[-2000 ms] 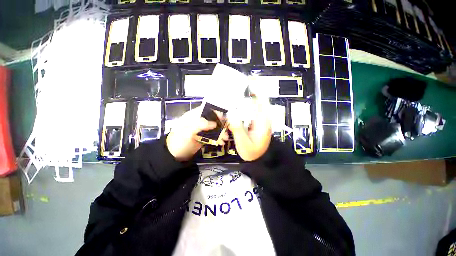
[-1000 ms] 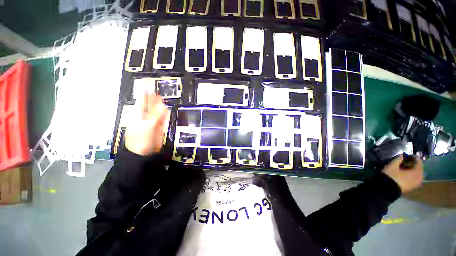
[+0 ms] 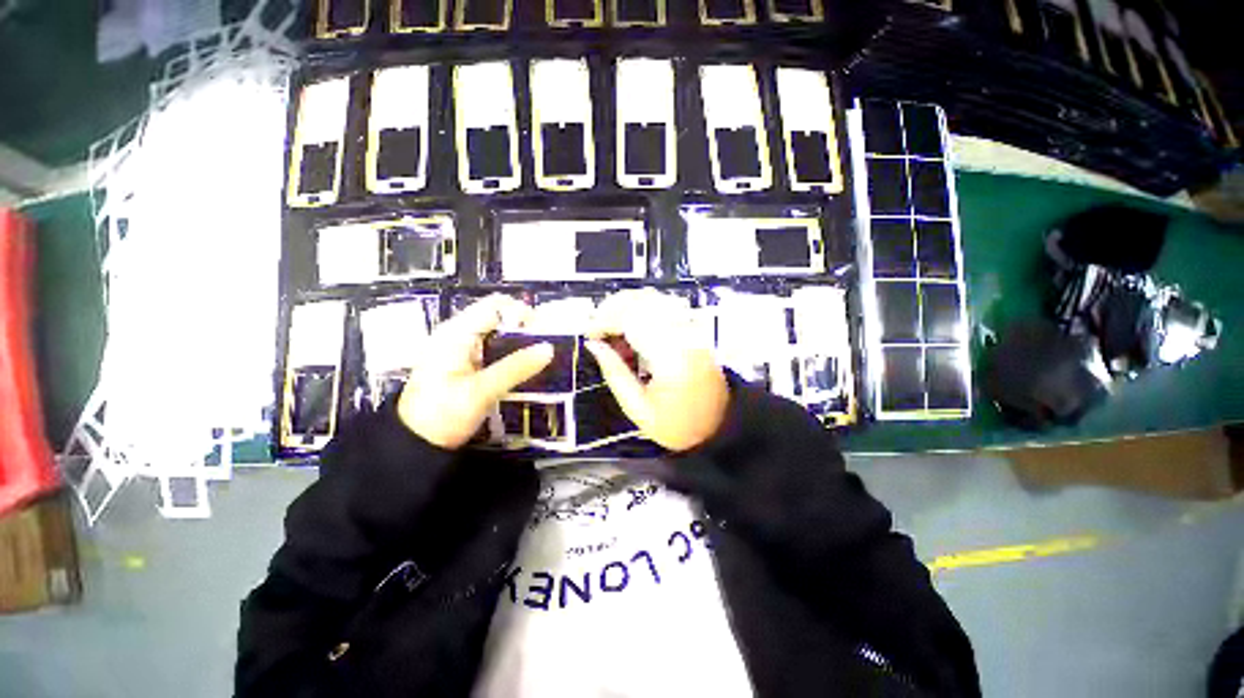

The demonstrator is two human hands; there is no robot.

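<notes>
My left hand (image 3: 464, 379) and my right hand (image 3: 666, 374) hold the sticker sheet (image 3: 570, 423) between them, low over the front row of the blister tray. The sheet has black rectangles and thin white edges, with open windows in its lower part. My thumbs point inward at its upper black part. The blister tray (image 3: 285, 259) holds phone display assemblies (image 3: 403, 130) with gold rims, white upper parts and dark lower parts. Three lie sideways in the middle row, one at the left (image 3: 386, 251). My hands and the sheet hide part of the front row.
A bright pile of white liner frames (image 3: 191, 259) lies left of the tray. Another sticker sheet (image 3: 911, 259) lies right of it. Crumpled film scraps (image 3: 1112, 321) lie on the green mat (image 3: 1003, 246). A red tray (image 3: 21, 355) is at the left edge. Stacked trays stand at the back right.
The display held two seconds ago has left my hands, and one now lies in the left sideways slot. My right hand has come back from the scraps to the sheet, and my left hand has joined it.
</notes>
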